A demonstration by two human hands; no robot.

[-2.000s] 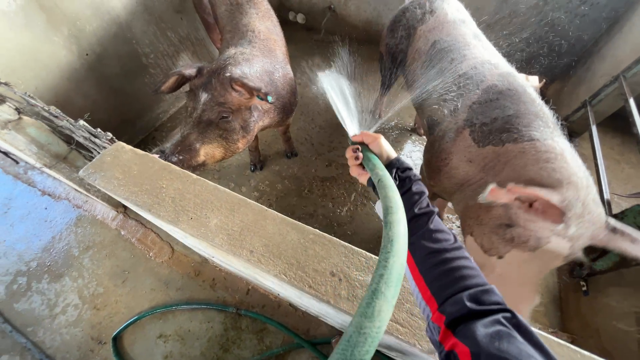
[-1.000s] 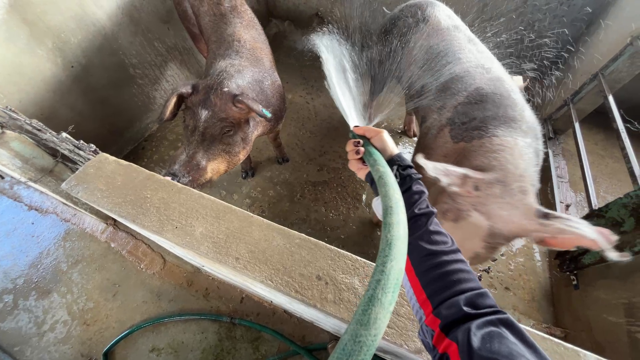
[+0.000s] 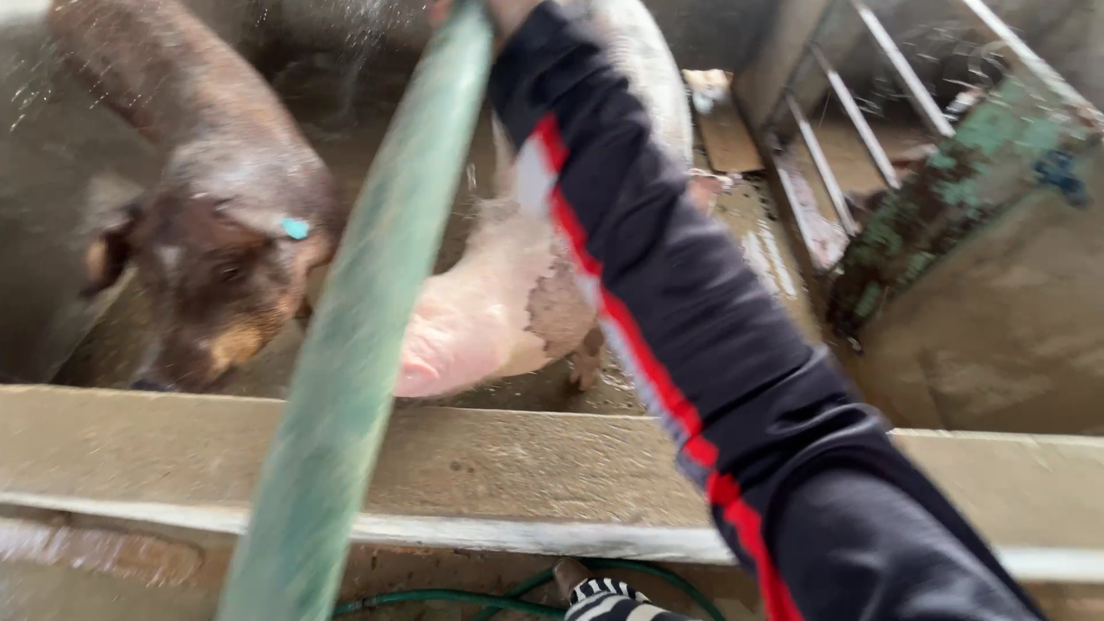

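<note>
My right hand (image 3: 511, 12) is at the top edge, mostly cut off, closed around a thick green hose (image 3: 362, 310). Its arm, in a dark sleeve with a red and white stripe, reaches up from the lower right. The hose's open end is out of frame; some water spray shows at the top. Left of the hose stands a brown pig (image 3: 233, 190) with a blue-green ear tag, its head lowered by the pen wall. A pink and grey pig (image 3: 483, 310) is partly hidden behind the hose and sleeve, its snout near the wall. My left hand is not in view.
A low concrete wall (image 3: 517, 466) crosses in front of the pigs. Metal bars (image 3: 854, 112) and a worn green panel (image 3: 966, 190) stand at the right. A thinner green hose (image 3: 448, 595) lies on the near floor beside a foot and striped fabric.
The view has swung, so the wall now runs level and my hand sits at the top edge. The pink and grey pig's head now points down toward the wall instead of rightward.
</note>
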